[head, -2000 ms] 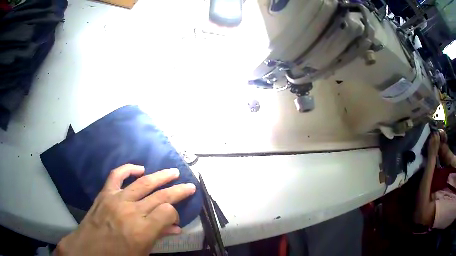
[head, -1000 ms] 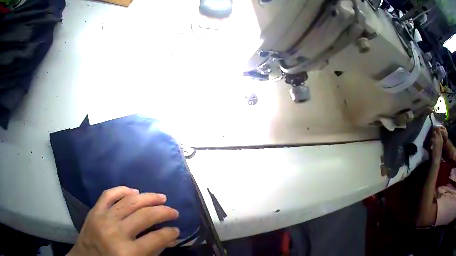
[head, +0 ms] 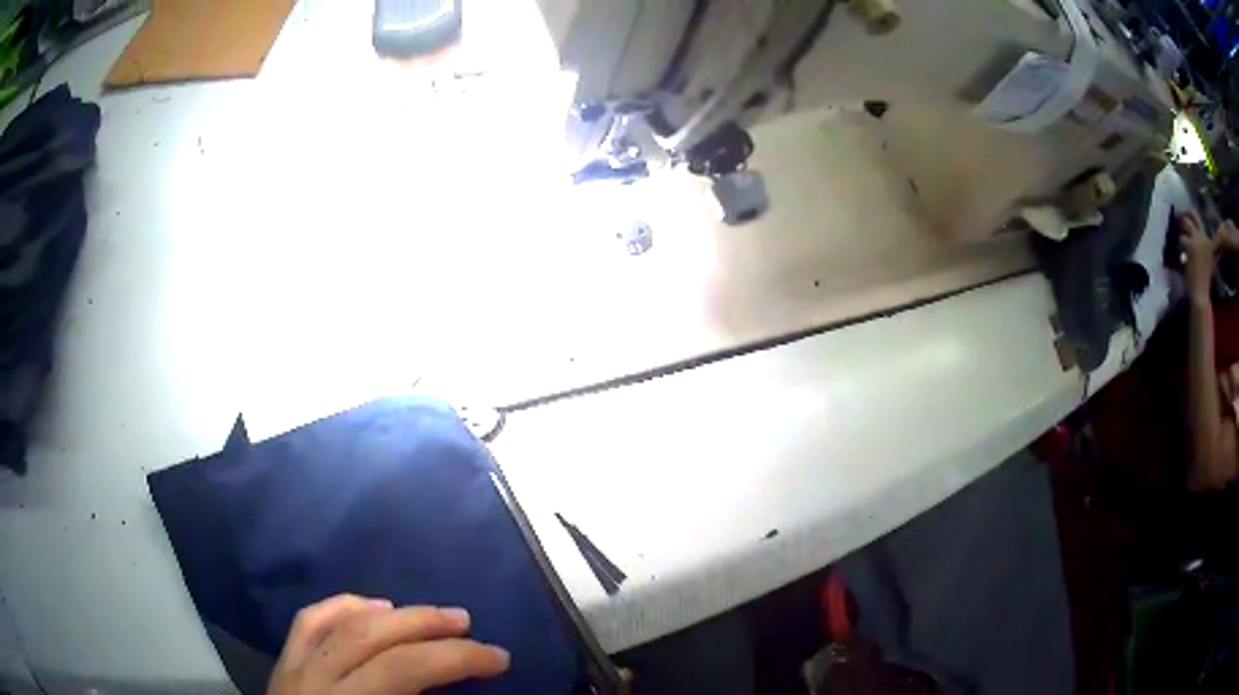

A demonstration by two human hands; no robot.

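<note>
A navy pocket piece [head: 367, 530] lies flat at the table's front edge, with a small dark point jutting from its upper left edge. My left hand [head: 387, 652] rests on its lower part with the fingers spread, cut off by the bottom edge of the picture. Long dark scissor blades [head: 548, 564] lie along the pocket's right edge; their handles are out of view. My right hand is not in view. A narrow dark offcut [head: 593, 554] lies on the table just right of the blades.
A cream sewing machine [head: 938, 136] stands at the upper right, its needle area under bright glare. Dark fabric [head: 41, 258] lies at the left, a brown board [head: 204, 41] at the far edge. At the right are dark fabric [head: 1103, 278] and a person's arm [head: 1202, 367].
The view has shifted, so the machine sits higher and the pocket lower. My left hand is lower on the pocket than two seconds ago. The blades remain along its right edge; the offcut now lies apart from them.
</note>
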